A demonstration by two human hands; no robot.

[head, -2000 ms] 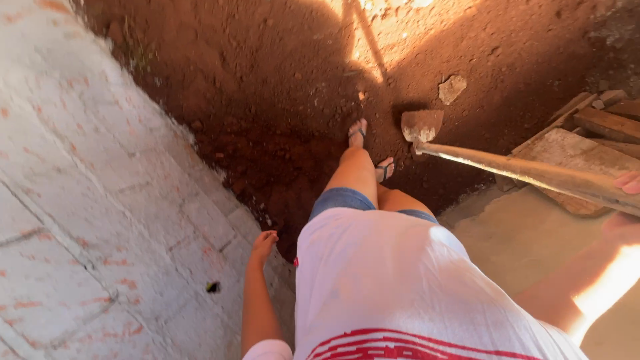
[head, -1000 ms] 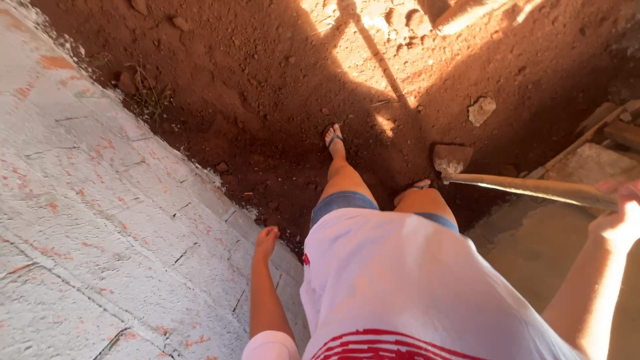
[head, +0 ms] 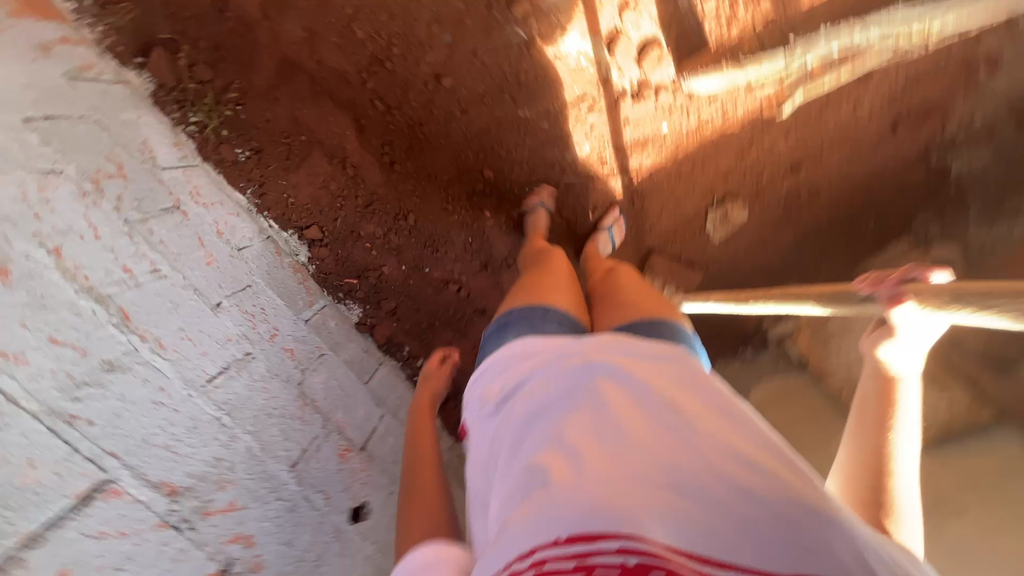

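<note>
My right hand [head: 904,304] is wrapped around the long wooden handle [head: 768,299] of a hoe, at the right of the head view, partly washed out by sunlight. The handle lies nearly level across the picture. Its metal blade [head: 672,272] rests low by my sandalled feet, dim and blurred against the reddish soil. My left hand [head: 438,372] hangs at my side near the whitish block wall, with nothing seen in it; its fingers look loosely curled, and blur hides how far they are apart.
A painted block wall [head: 200,344] runs along the left, with a small dark hole low in it. A pale stone [head: 726,219] lies on the red dirt ahead. Long pale boards [head: 848,56] lie at the upper right. Some weeds [head: 208,112] grow beside the wall.
My right hand stays on the hoe's handle, now more level across the view. My feet have moved over the soil. The left hand still hangs by the wall.
</note>
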